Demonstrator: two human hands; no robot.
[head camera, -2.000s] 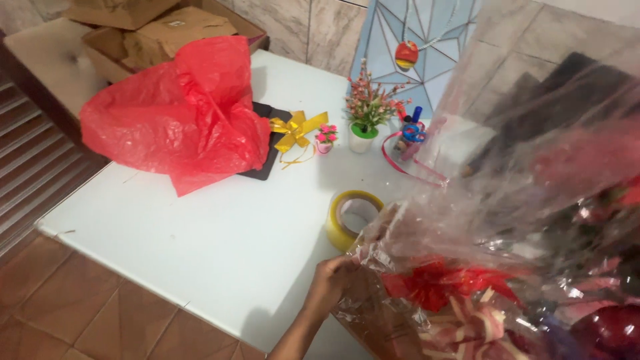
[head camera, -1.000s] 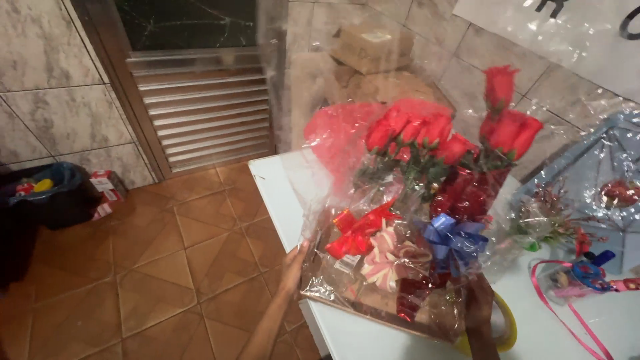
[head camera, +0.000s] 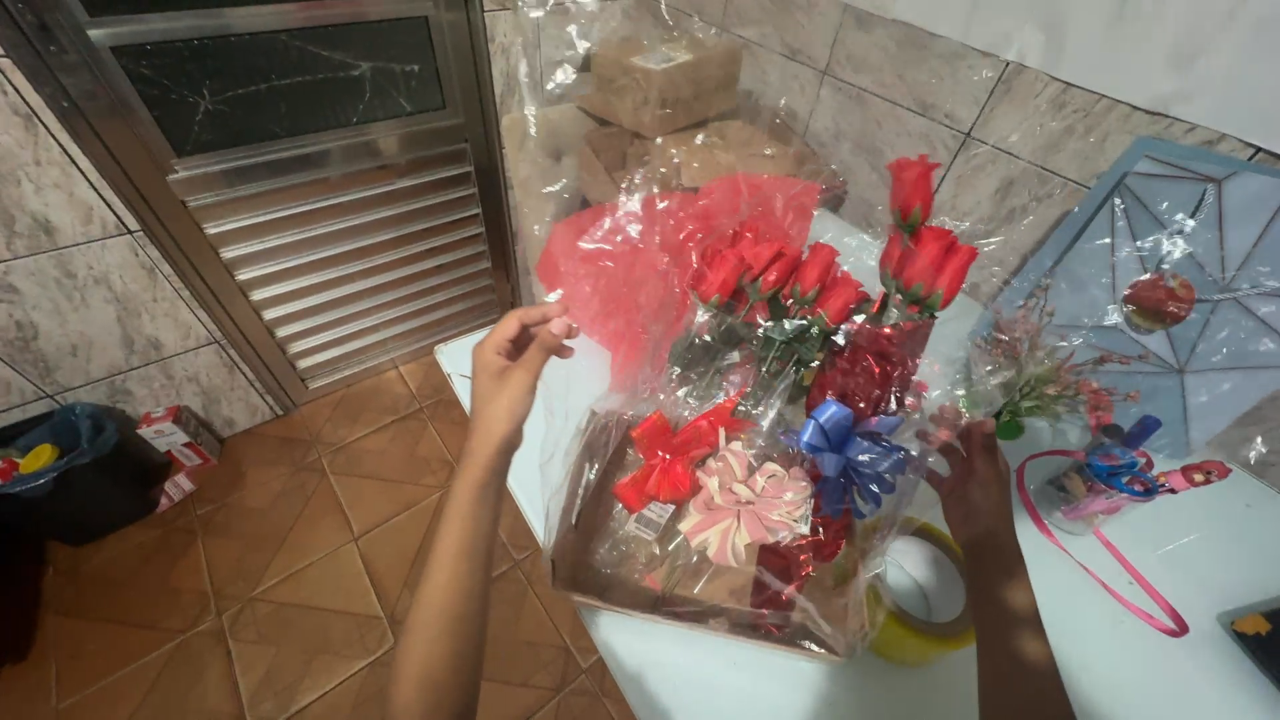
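A cardboard box (head camera: 690, 615) with clear cellophane (head camera: 620, 110) around and above it stands at the near edge of the white table. Within the wrap are red artificial roses (head camera: 780, 275), a red ribbon bow (head camera: 665, 460), a pink-and-white bow (head camera: 748, 500) and a blue bow (head camera: 848, 450). My left hand (head camera: 525, 365) is raised at the cellophane's left edge, its thumb and fingertips close together; whether film is between them is unclear. My right hand (head camera: 965, 465) lies against the wrap's right side, partly veiled by the film, fingers bent. A yellow tape roll (head camera: 920, 650) sits beside my right wrist.
Red translucent wrap (head camera: 600, 265) and cardboard boxes (head camera: 665, 85) are behind. At right on the table (head camera: 1180, 540) are a small artificial plant (head camera: 1040, 375), a container with scissors (head camera: 1090, 490) and pink ribbon (head camera: 1140, 575). A waste bin (head camera: 100, 500) stands on the tiled floor.
My left hand has risen from the box's left side to the upper part of the cellophane. My right hand has moved up along the right side. The view swung left after the first frame.
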